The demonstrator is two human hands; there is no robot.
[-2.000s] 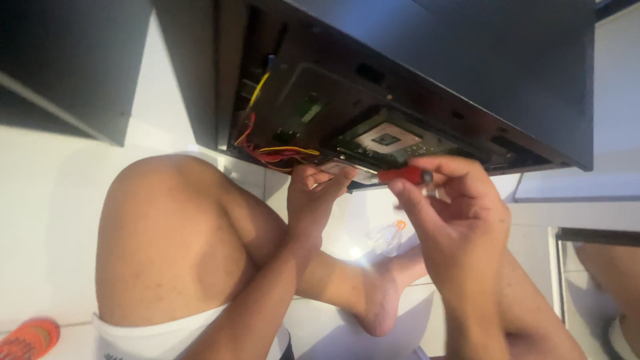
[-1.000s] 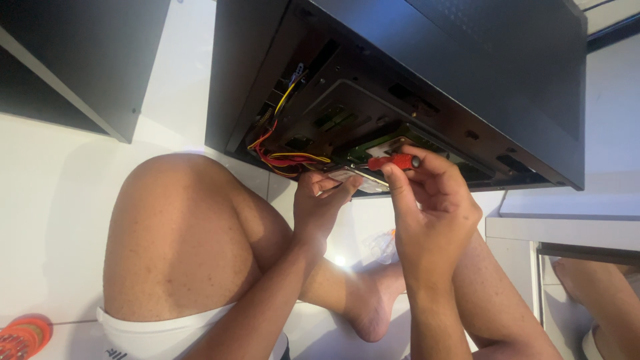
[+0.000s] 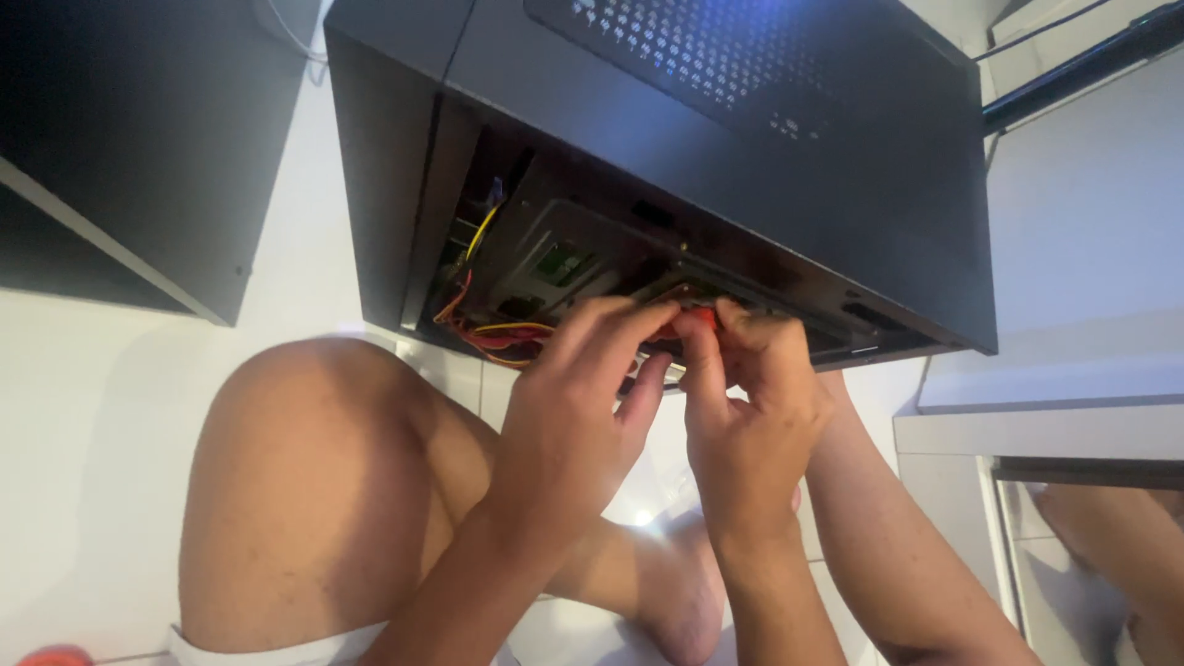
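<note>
A black computer case (image 3: pixel 703 176) lies tilted in front of me, its side toward me open. Red and yellow cables (image 3: pixel 504 335) hang at the opening's left end, beside the dark metal tray (image 3: pixel 601 236). My right hand (image 3: pixel 763 407) pinches a small red tool handle (image 3: pixel 705 316) at the lower edge of the opening; its shaft is hidden. The fingertips of my left hand (image 3: pixel 592 398) are close by on the left, at a reddish part; whether they grip it cannot be told. A pale strip shows partly behind my fingers.
A dark cabinet or panel (image 3: pixel 139 139) stands at the left. On the right are a white furniture edge (image 3: pixel 1027 430) and a reflective panel (image 3: pixel 1101 555). My bent legs and bare foot (image 3: pixel 680 592) rest below the case on the white tiled floor (image 3: pixel 102 481). An orange-red object sits bottom left.
My left hand has risen from the pale strip at the case edge to beside the red handle. The fingers of my right hand now cover most of that handle. The view has shifted.
</note>
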